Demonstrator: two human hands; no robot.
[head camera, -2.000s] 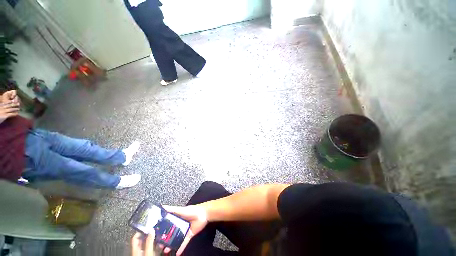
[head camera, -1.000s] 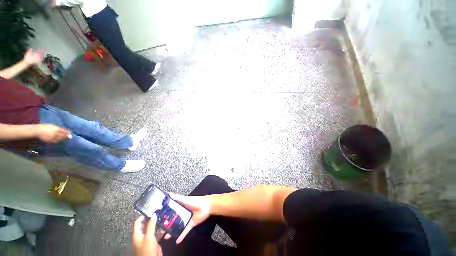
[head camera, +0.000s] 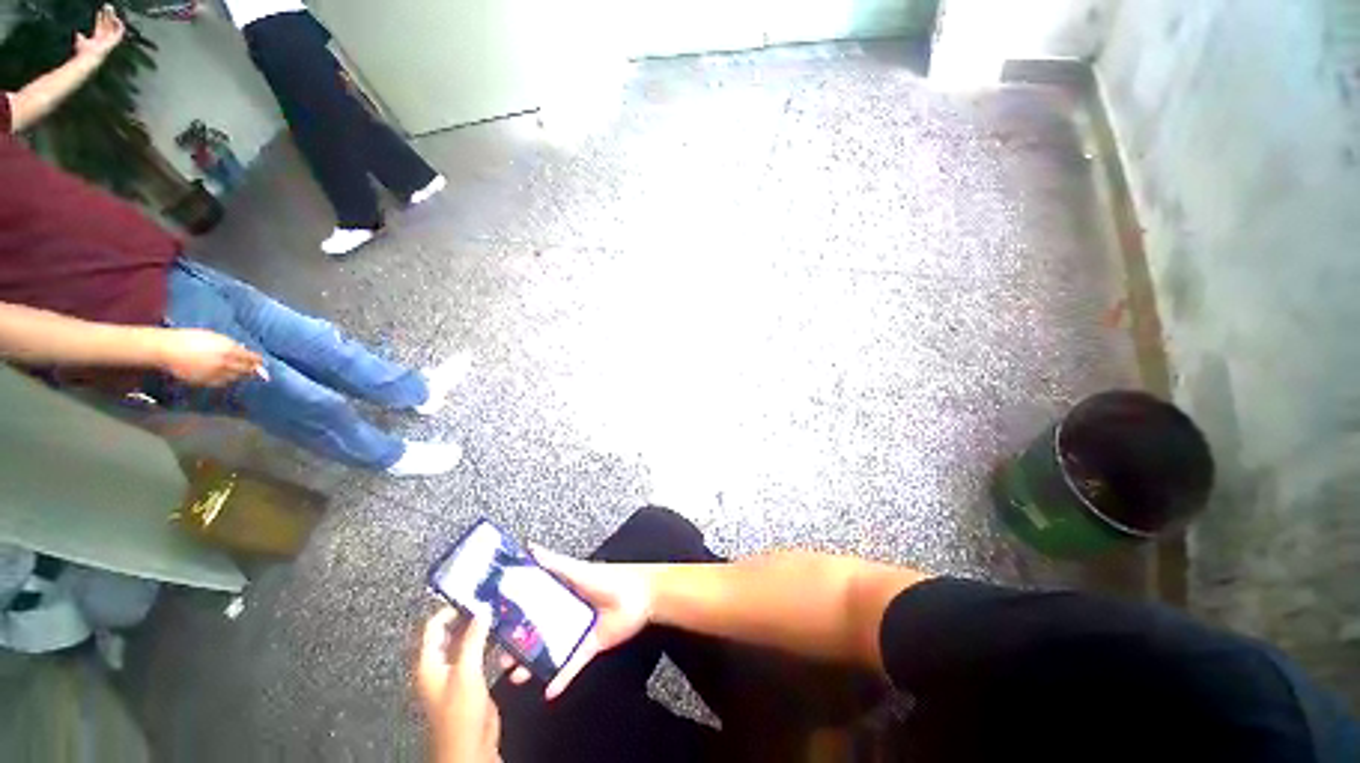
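A black smartphone (head camera: 515, 601) with a lit screen is held tilted over my black trousers (head camera: 597, 716). My right hand (head camera: 604, 611) comes in from the right and grips the phone, thumb along its upper edge and fingers along its lower edge. My left hand (head camera: 460, 689) is at the bottom, cut off by the frame. Two of its fingers are raised and apart at the phone's lower left edge. I cannot tell if they touch it or if something thin is between them.
A green bucket (head camera: 1111, 474) stands by the stained wall (head camera: 1268, 283). A person in a maroon top and jeans (head camera: 291, 358) stands at left; another in dark trousers (head camera: 321, 112) is behind. A gold-yellow box (head camera: 254, 511) sits by a pale panel (head camera: 97, 470). A plant (head camera: 90, 119) is far left.
The view has shifted, so the bucket and phone sit further right. The maroon-topped person's far arm is raised higher. The person in dark trousers has moved left. My grip on the phone is unchanged.
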